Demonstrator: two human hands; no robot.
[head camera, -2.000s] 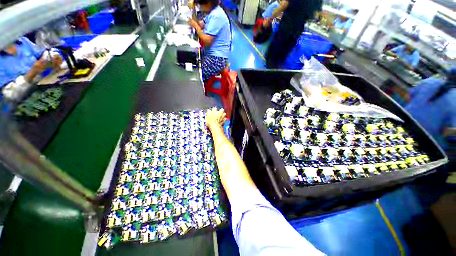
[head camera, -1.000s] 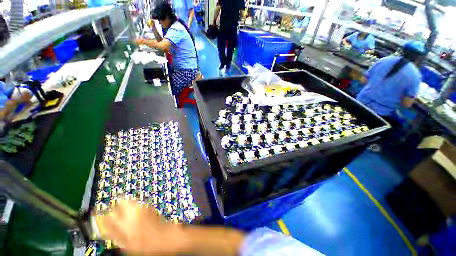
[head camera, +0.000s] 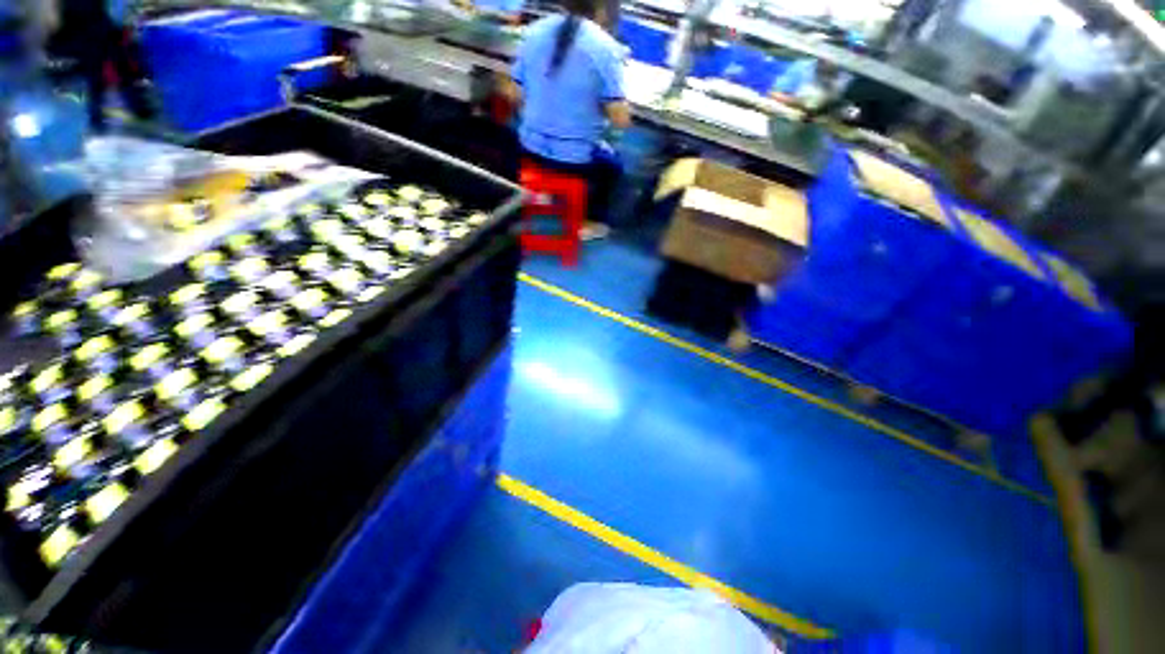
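The black plastic crate (head camera: 371, 371) fills the left of the view, large and deep. Rows of circuit boards (head camera: 192, 345) with white, yellow and black parts lie in it. A crumpled clear plastic bag (head camera: 141, 211) lies over the boards at the far side of the crate. Neither of my hands is in the picture. Only a light blue-white sleeve or shoulder of mine shows at the bottom edge. The frame is blurred.
A blue crate (head camera: 434, 511) is under the black crate. Blue floor with yellow lines runs to the right. A person in light blue (head camera: 566, 90) is by a red stool (head camera: 552, 211). An open cardboard box (head camera: 735, 224) stands near large blue crates (head camera: 933, 300) at the right.
The view has swung right, so the bench with its board rows is out of the picture and the black crate is at the left. My hand and forearm have left the view.
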